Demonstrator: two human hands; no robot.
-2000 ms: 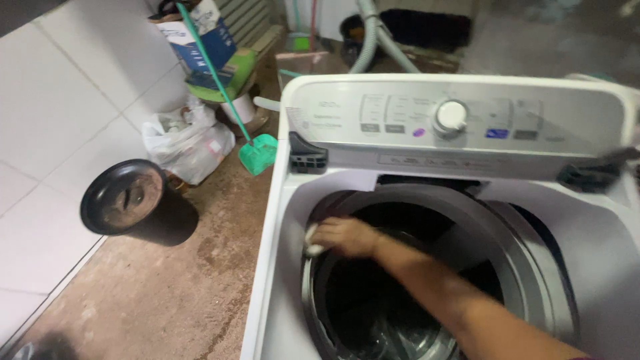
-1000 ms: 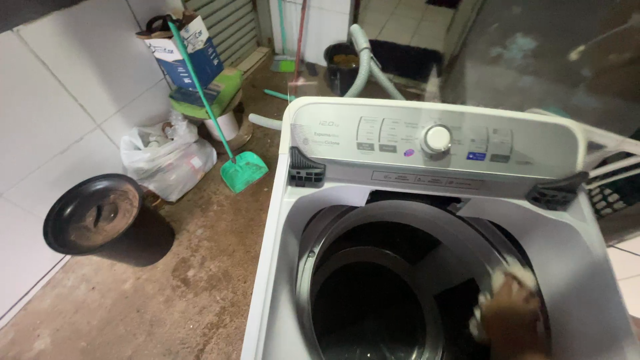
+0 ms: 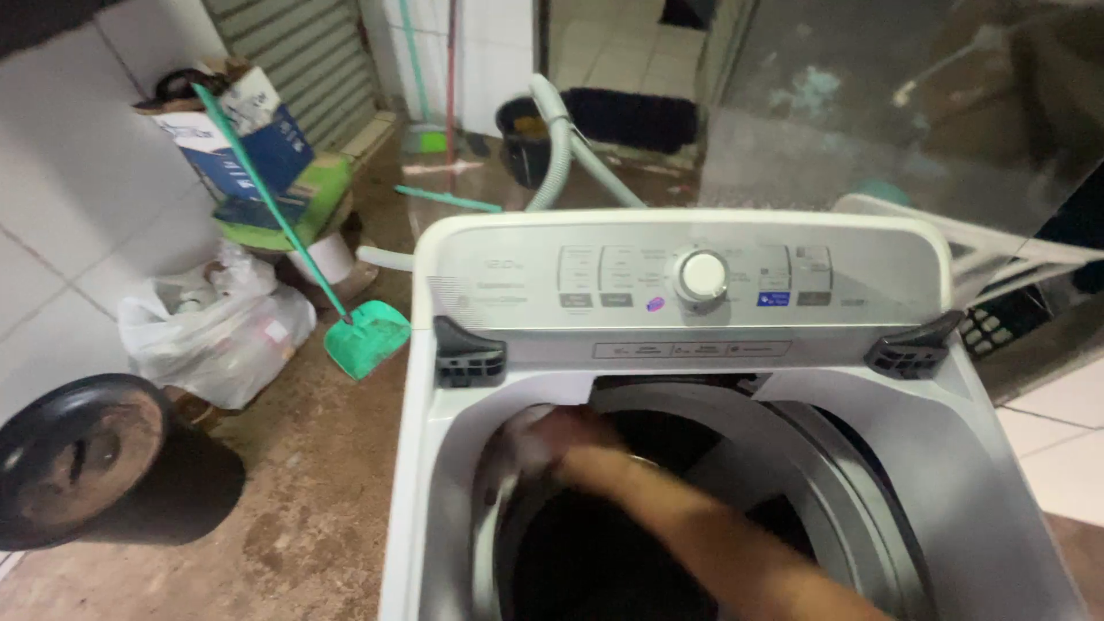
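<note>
My right hand, blurred by motion, is at the upper left of the tub rim of a white top-loading washing machine. Its fingers are closed around a pale cloth, also blurred, against the rim. My forearm crosses the dark drum opening from the lower right and hides part of it. The control panel with a round knob lies behind the opening, with black hinge pieces at both ends. My left hand is out of view.
Left of the machine are a lidded black bin, a white plastic bag of items, a green dustpan and a cardboard box. A grey hose, a black bucket and a dark mat lie behind it.
My right hand, with the pale cloth, was at the tub's left side, then at its right side one second ago, and is now back at the upper left.
</note>
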